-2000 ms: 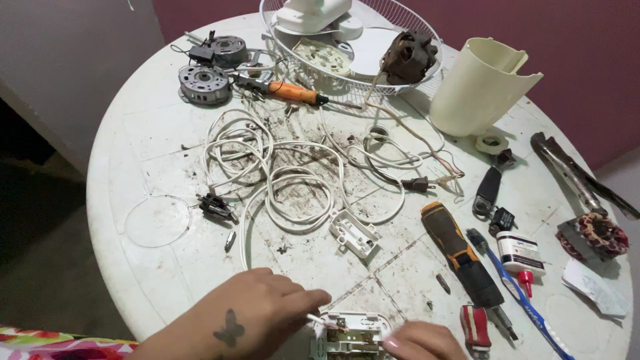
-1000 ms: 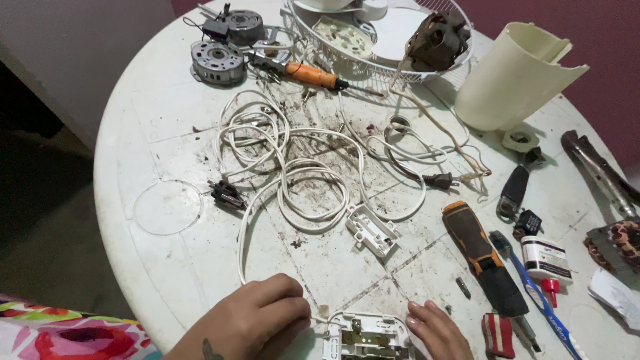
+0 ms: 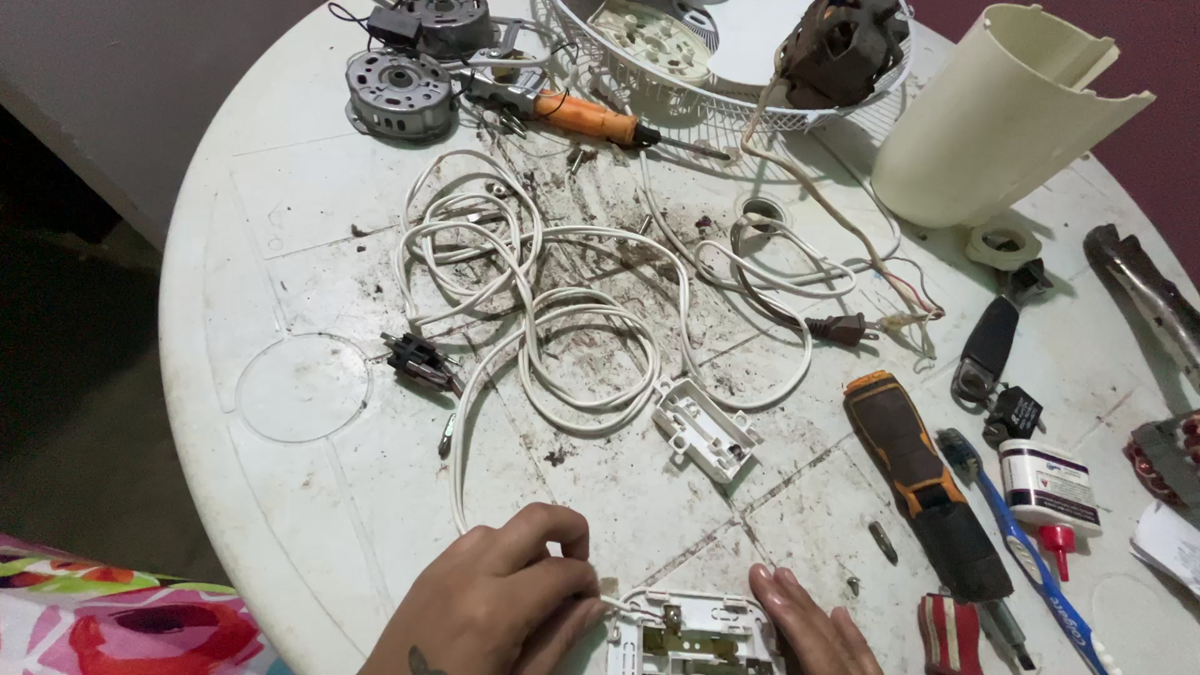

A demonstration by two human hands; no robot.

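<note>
My left hand [image 3: 511,591], at the bottom centre, pinches the white cord where it enters the left side of a white plastic electrical housing [image 3: 698,633]. Metal contact strips show inside this housing, whose lower part is cut off by the frame. Against its right side rests my right hand [image 3: 814,619], fingers extended and holding nothing. From my left hand the white two-strand cord [image 3: 459,450] runs up into loose coils in the table's middle. A second, smaller white plastic housing part [image 3: 708,429] lies beside the coils.
An orange-handled soldering iron [image 3: 586,117], metal motor covers [image 3: 398,94] and a white fan grille [image 3: 731,117] lie at the back. On the right are a cream plastic shell [image 3: 1003,122], a black-orange tool [image 3: 923,478], a blue toothbrush [image 3: 1027,553] and a small bottle [image 3: 1048,483]. A dark plug [image 3: 844,328] lies near the centre.
My right hand's fingers were at the housing's upper right corner two seconds ago; now they lie straighter along its right side. My left hand stays at the cord entry. The view has shifted somewhat.
</note>
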